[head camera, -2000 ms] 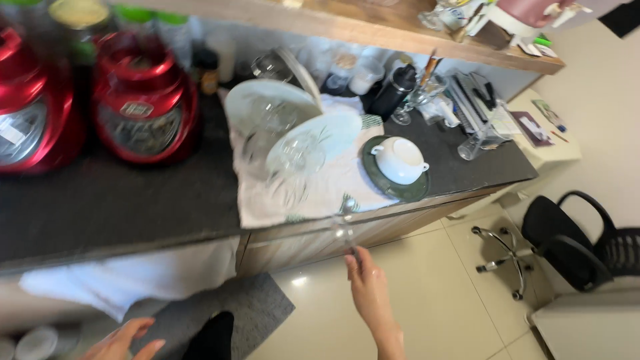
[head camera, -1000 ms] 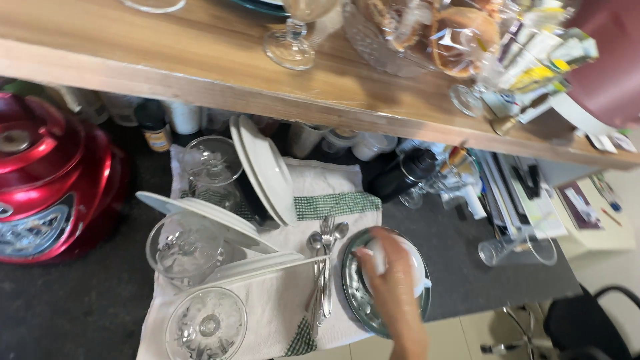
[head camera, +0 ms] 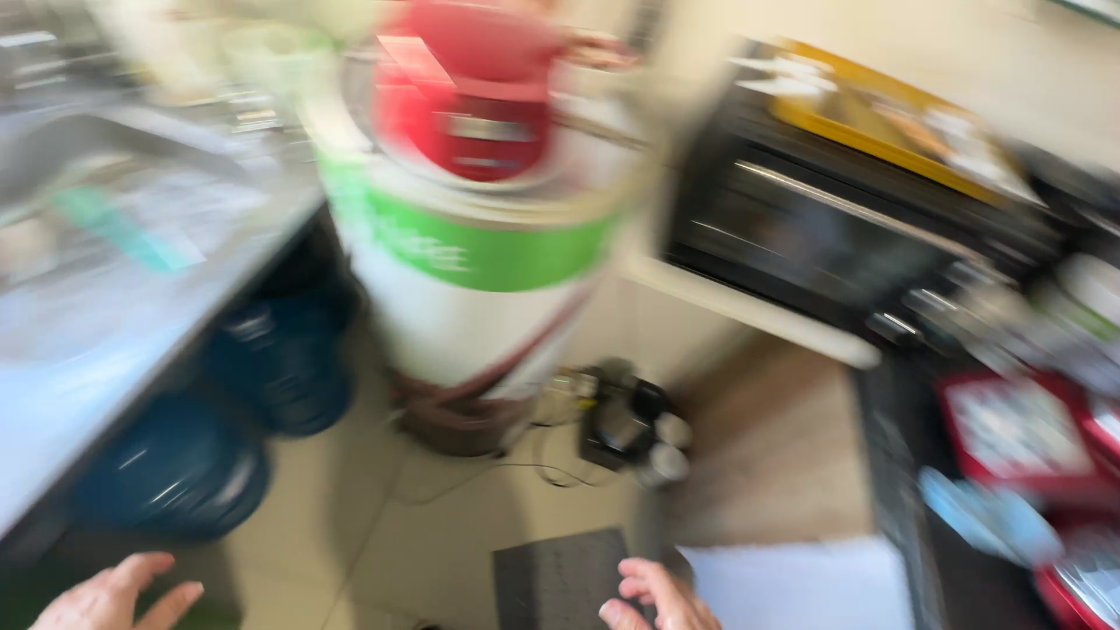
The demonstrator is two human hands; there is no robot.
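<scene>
My left hand (head camera: pixel 122 595) is at the bottom left edge with its fingers apart and nothing in it. It is below the blue water jugs (head camera: pixel 175 472). My right hand (head camera: pixel 656 599) is at the bottom centre, fingers spread and holding nothing, over the dark floor mat (head camera: pixel 560 573) and left of a white cloth (head camera: pixel 805 582). Neither hand touches anything that shows. The view is blurred by motion.
A large white and green drum (head camera: pixel 472 324) stands ahead with a red appliance (head camera: pixel 468 105) on it. To the left is a steel sink counter (head camera: pixel 114 350). A black toaster oven (head camera: pixel 814 227) is at the right, and cables (head camera: pixel 516 468) lie on the floor.
The view has swung from the counter with glassware and plates to the sink and drum. My right hand, earlier at the white bowl, is away from it, and my left hand is back in view.
</scene>
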